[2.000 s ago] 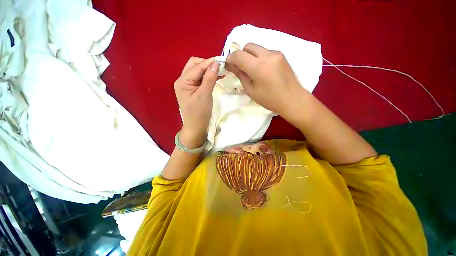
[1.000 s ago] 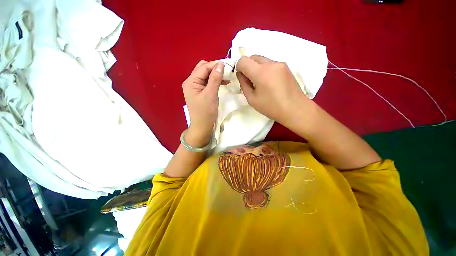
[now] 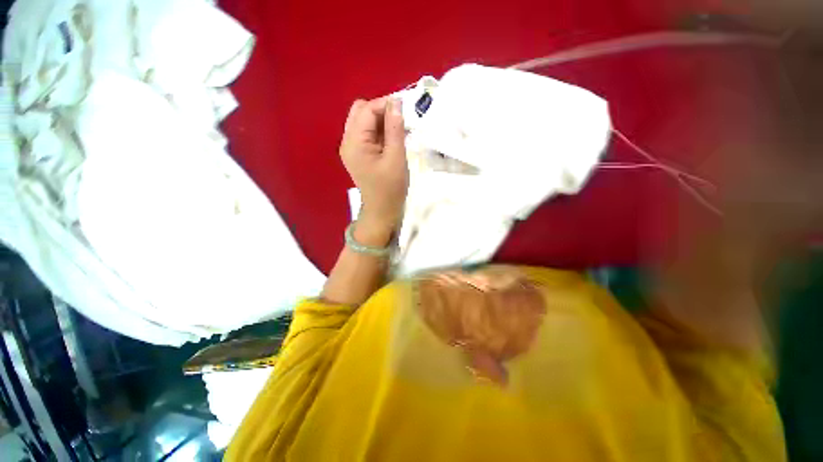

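The white garment [image 3: 514, 126] lies on the red cloth in front of me, with a small dark label [image 3: 423, 103] near its upper left. My left hand [image 3: 377, 149] pinches the garment's upper left edge. My right hand is a heavy blur at the upper right, and its fingers cannot be made out. A blurred pale thread [image 3: 650, 41] runs from near the garment to the upper right. More thread [image 3: 650, 162] trails right from the garment's right side. No needle can be made out.
A large heap of white cloth [image 3: 153, 207] fills the left side, with a small dark label near its top. Red cloth [image 3: 307, 54] covers the table. A dark green surface [image 3: 799, 316] is at the right. Dark, shiny machine-like parts show at the lower left.
My right hand has left the garment and swung to the upper right, with thread stretched that way. The dark label is now uncovered. My left hand still pinches the garment's edge.
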